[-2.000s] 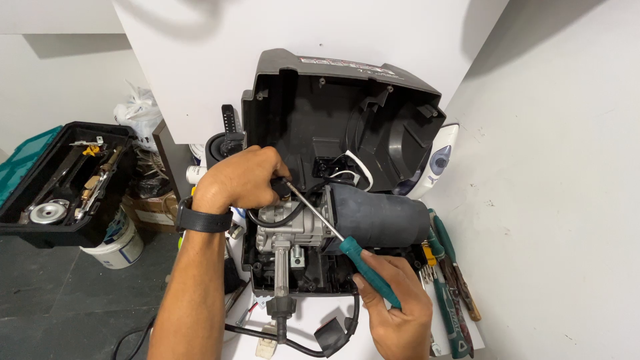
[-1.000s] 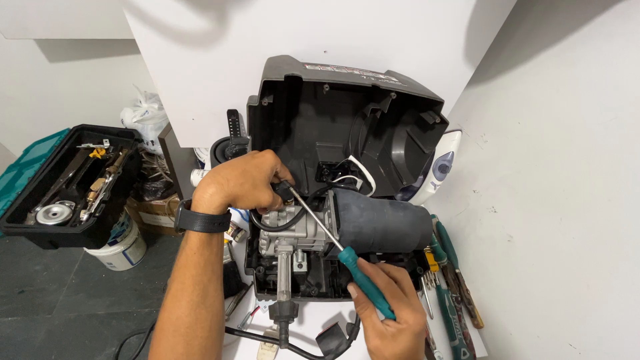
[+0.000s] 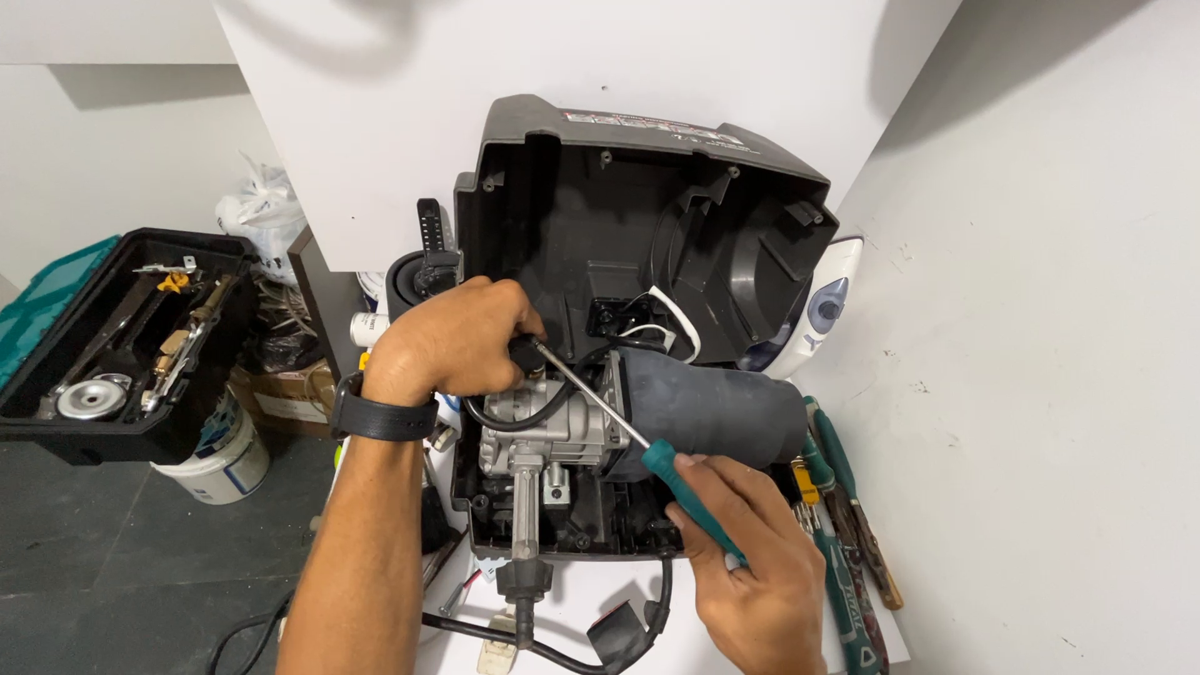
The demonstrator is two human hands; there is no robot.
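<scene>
My right hand (image 3: 755,553) grips the green handle of a screwdriver (image 3: 698,502). Its shaft slants up and left, and its tip meets a small black fitting (image 3: 527,354) on a black hose. My left hand (image 3: 469,339), with a black band on the wrist, pinches this fitting. Below it lies a cast-metal pump body (image 3: 553,412), joined to a dark grey cylindrical motor cover (image 3: 712,408). Both sit in the lower half of an open black plastic housing (image 3: 609,553), whose other half (image 3: 562,225) stands upright behind. My left fingers hide part of the fitting.
A black toolbox (image 3: 94,436) with tools stands at left by a white bucket (image 3: 220,469). Green-handled pliers (image 3: 830,459) and other tools lie right of the housing, near a white wall (image 3: 1031,375). A white steam iron (image 3: 825,305) stands behind. A black cable (image 3: 562,656) crosses the front.
</scene>
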